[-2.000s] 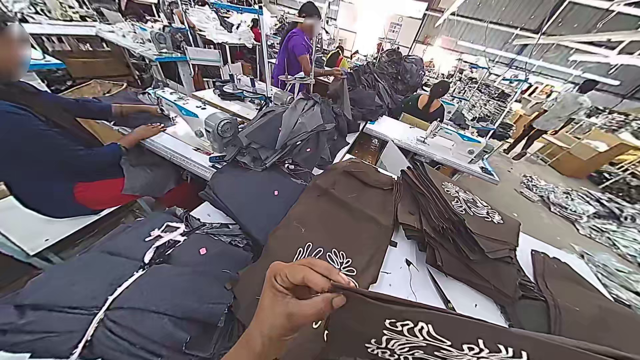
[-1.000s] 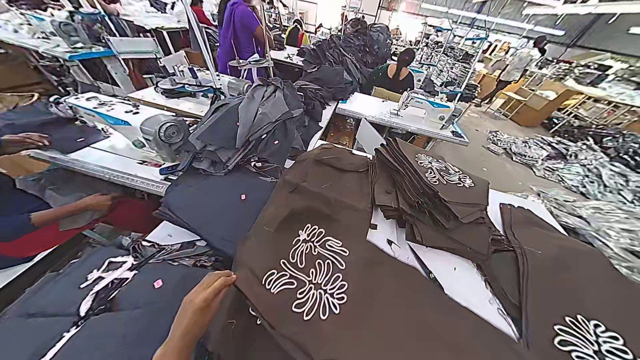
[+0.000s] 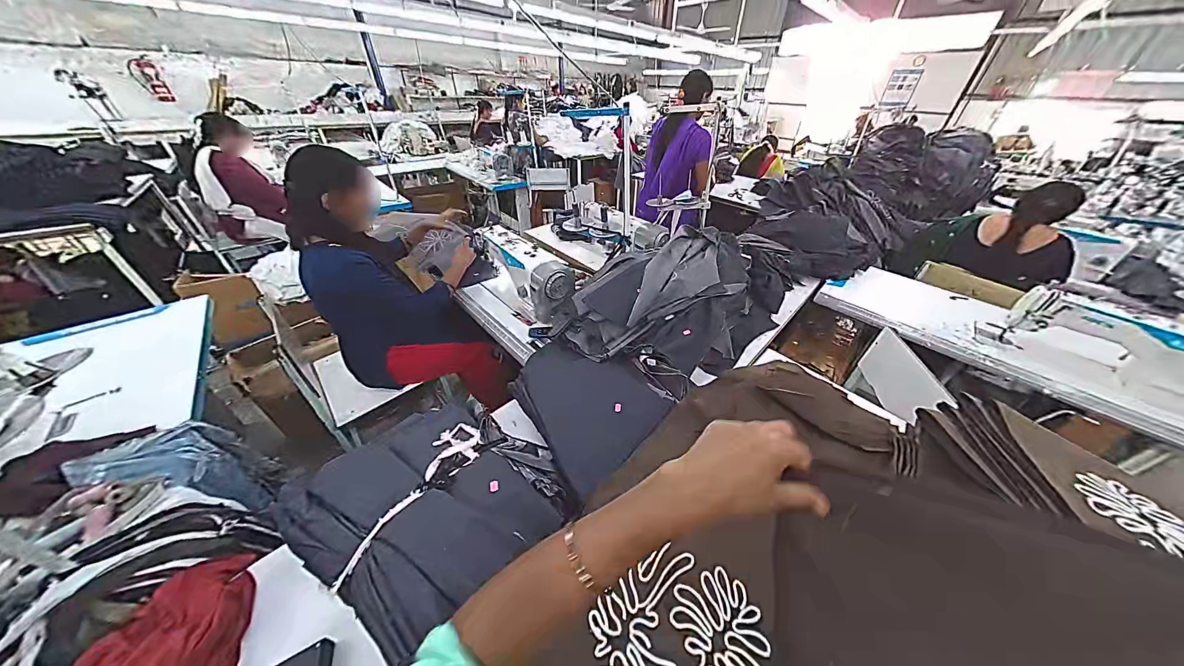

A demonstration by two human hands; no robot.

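Note:
My left hand [image 3: 740, 467], with a bracelet at the wrist and a teal sleeve end, is over dark brown cloth panels [image 3: 925, 573]. Its fingers are bent, the thumb a little apart; whether cloth is pinched between them cannot be told. White looped embroidery [image 3: 680, 615] shows on the brown panel below the wrist. To the right, a fanned stack of brown pieces [image 3: 1027, 453] bears similar embroidery. My right hand is out of view.
A dark bundle tied with white cloth strip [image 3: 407, 527] lies left of my arm, beside a dark stack [image 3: 592, 407] and heaped grey cloth [image 3: 666, 287]. A person in blue [image 3: 370, 296] sits at a sewing machine [image 3: 536, 277]. Another machine [image 3: 1091, 319] stands right. Mixed garments [image 3: 139, 555] lie lower left.
The view has swung left. My left hand, earlier pinching a brown panel's edge and then at the panel's left side, is now over the brown cloth near its upper part.

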